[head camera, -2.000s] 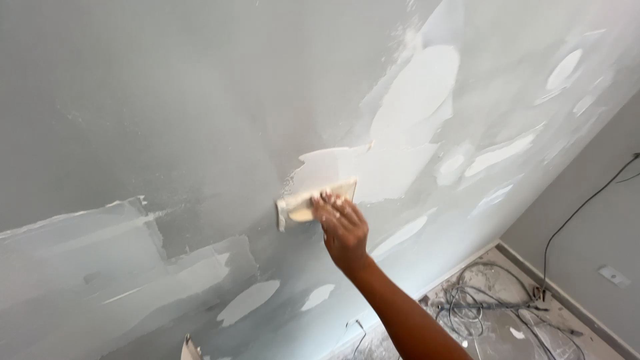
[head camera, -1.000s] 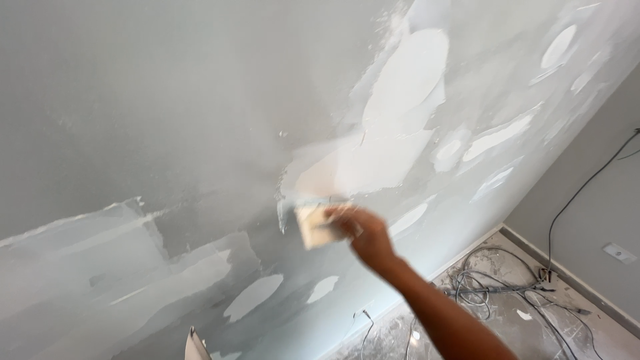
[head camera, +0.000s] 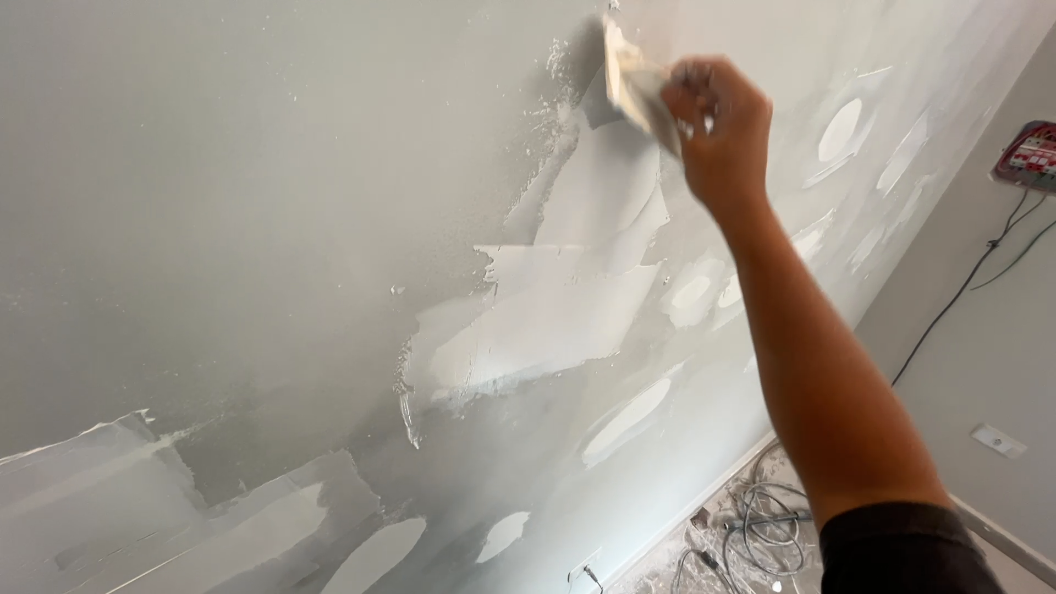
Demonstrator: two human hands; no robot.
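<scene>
My right hand (head camera: 719,124), at the end of a bare forearm with a dark sleeve, grips a flat putty spreader (head camera: 639,91) at the upper middle. White compound coats the spreader, whose far edge is at or close to the grey wall (head camera: 247,206); blur hides the exact contact. Specks of white mark my fingers. Below the spreader a broad patch of fresh-looking filler (head camera: 544,322) with ragged edges spreads over the wall. Another filler patch (head camera: 247,528) lies at the lower left. My left hand is not in view.
Coiled grey cables (head camera: 763,520) lie on the dusty, stained floor at the lower right. On the adjoining wall are an open electrical box (head camera: 1027,157) with dangling wires and a white outlet plate (head camera: 998,440). A small wire (head camera: 591,573) sticks out low on the main wall.
My right hand has moved up the wall with the spreader, from the lower edge of the central filler patch to its upper part. The pale tool tip earlier at the bottom left is out of view.
</scene>
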